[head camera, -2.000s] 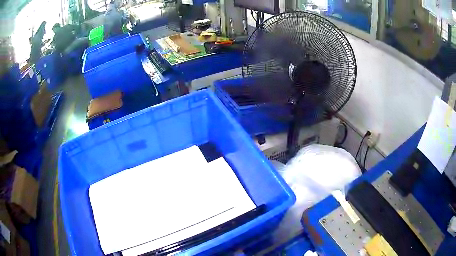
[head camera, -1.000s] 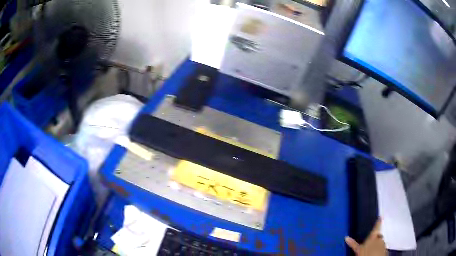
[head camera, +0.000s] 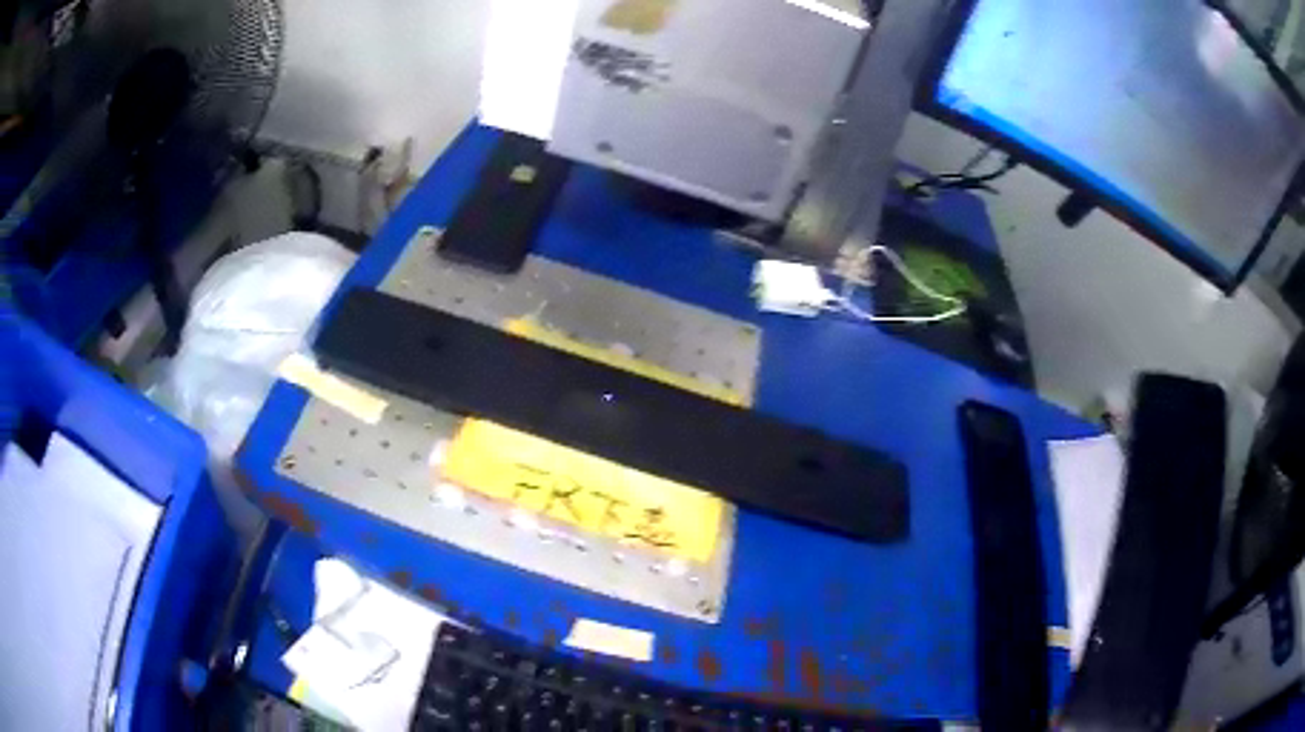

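Observation:
A long black plastic cover (head camera: 608, 408) lies slantwise across the perforated metal plate (head camera: 387, 472), its right end reaching past the plate over the blue bench. A second black cover (head camera: 1005, 558) lies along the bench's right side. A third black cover (head camera: 1162, 543) stands out at the far right, over the white paper sheet, its lower end cut by the picture's edge. The yellow label (head camera: 580, 493) with handwritten characters lies on the plate in front of the first cover. Neither of my hands shows; what holds the third cover, if anything, cannot be seen.
A blue tote (head camera: 172, 472) with white sheets (head camera: 72, 572) is at the left. A keyboard (head camera: 573, 686) is at the front edge, beside crumpled white paper (head camera: 365, 644). Behind the plate are a black block (head camera: 501, 208), a grey metal box (head camera: 701, 100) and a white adapter (head camera: 790, 286). A monitor (head camera: 1131, 122) is upper right.
A hand was on the cover at the right a second ago and is now out of view. A third cover now shows at the far right. The view has turned from the tote to the bench.

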